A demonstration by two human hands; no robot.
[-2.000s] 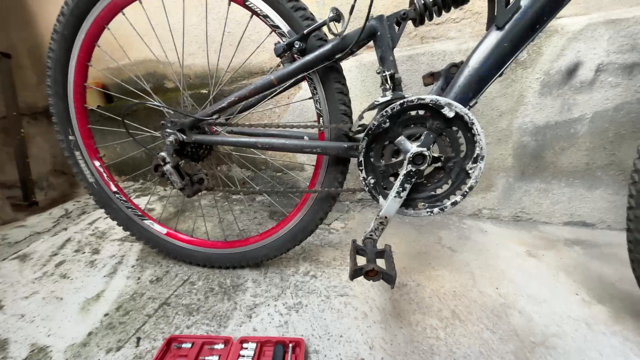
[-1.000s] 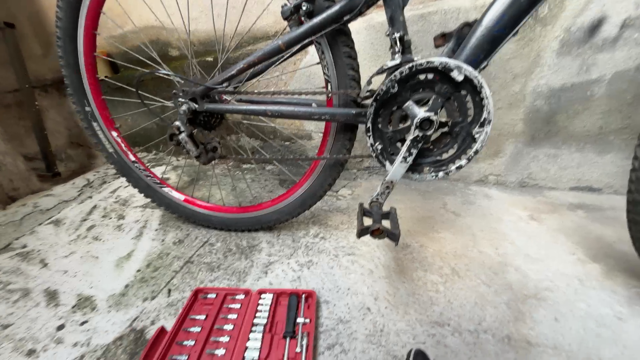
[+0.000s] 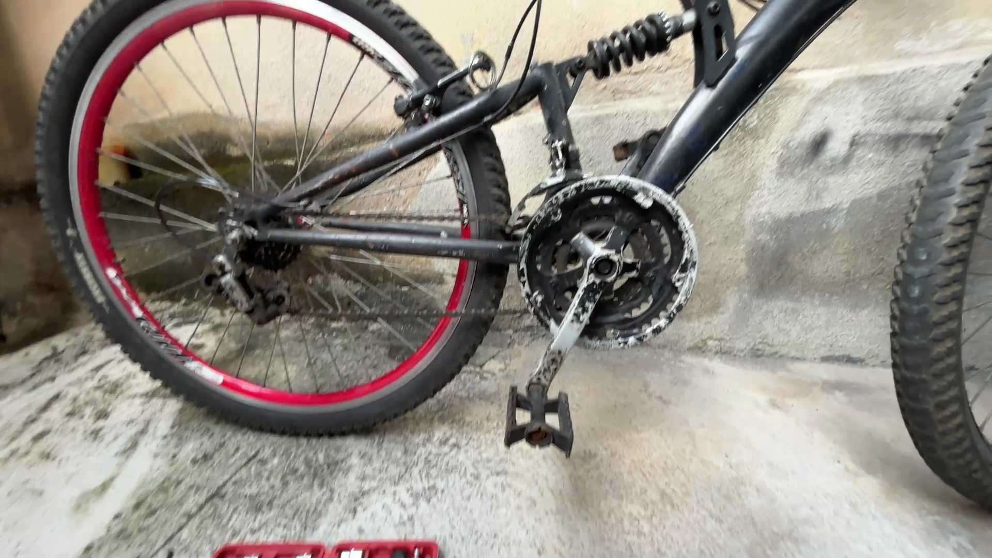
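Note:
Neither my left hand nor my right hand is in view. A black full-suspension bicycle stands side-on before me, its rear wheel with a red rim at the left. The scuffed chainring guard and silver crank arm are near the middle, and a black platform pedal hangs low. The rear derailleur sits at the hub, and a coil shock is at the top. Only the top edge of a red socket set case shows at the bottom, its contents mostly cut off.
A stained plaster and concrete wall rises close behind the bicycle. The front tyre stands at the right edge. Rough concrete floor lies under the wheels and the case.
The view has tilted down and back up. One second ago the open red case showed its bits, sockets and a dark-handled driver; now only its edge shows. The bicycle has not plainly moved.

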